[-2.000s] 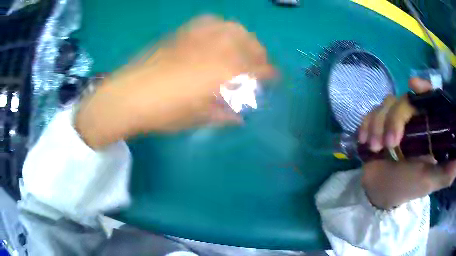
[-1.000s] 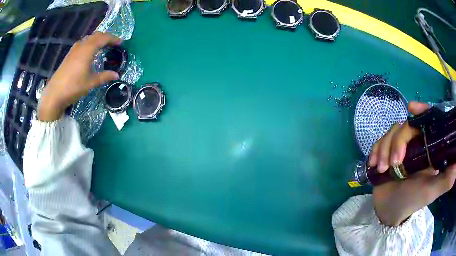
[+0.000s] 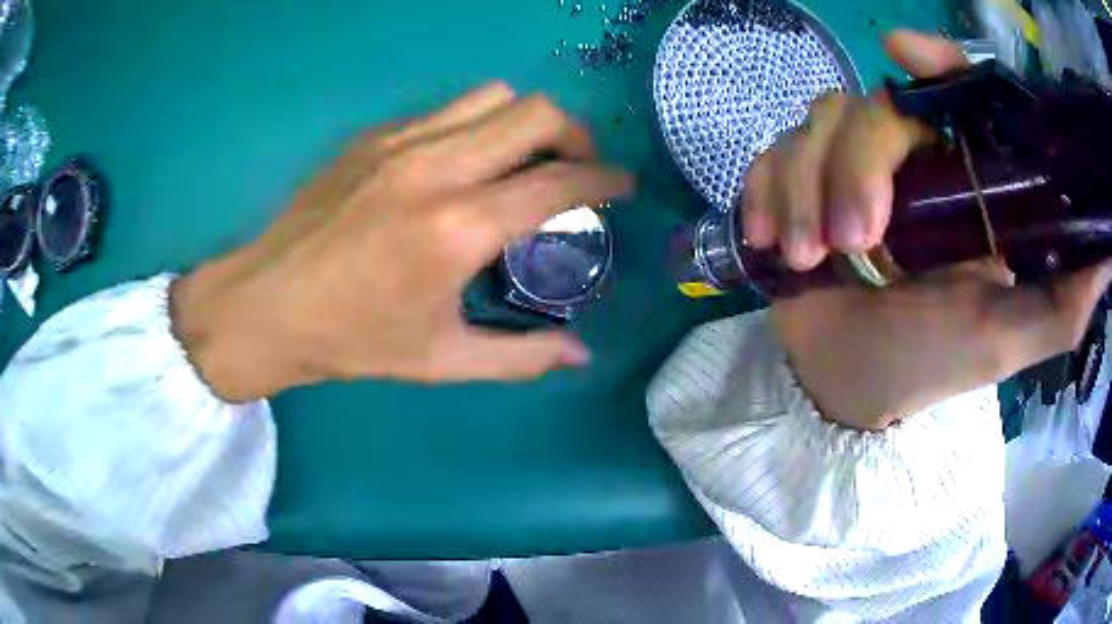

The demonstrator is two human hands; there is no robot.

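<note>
A round watch body [image 3: 560, 258] with a dark glass face and a metallic rim is at the centre, over the green mat. My left hand [image 3: 415, 244] curves around its left side, fingers above it and thumb below. Thumb and fingers are apart, with a gap between thumb and rim. My right hand [image 3: 841, 219] grips the maroon electric screwdriver [image 3: 1049, 183]. Its clear nose [image 3: 716, 250] with a yellow mark points left toward the watch, short of it. The bit tip is blurred.
A round screw plate [image 3: 744, 104] lies beyond the screwdriver nose, with small screws [image 3: 606, 49] scattered to its left. Two more watch bodies [image 3: 67, 213] lie at the far left, beside clear plastic wrap [image 3: 22, 146].
My left hand has come from the watches at the left to the centre, where a watch body now is. The view has shifted right and closer. My right hand still holds the screwdriver.
</note>
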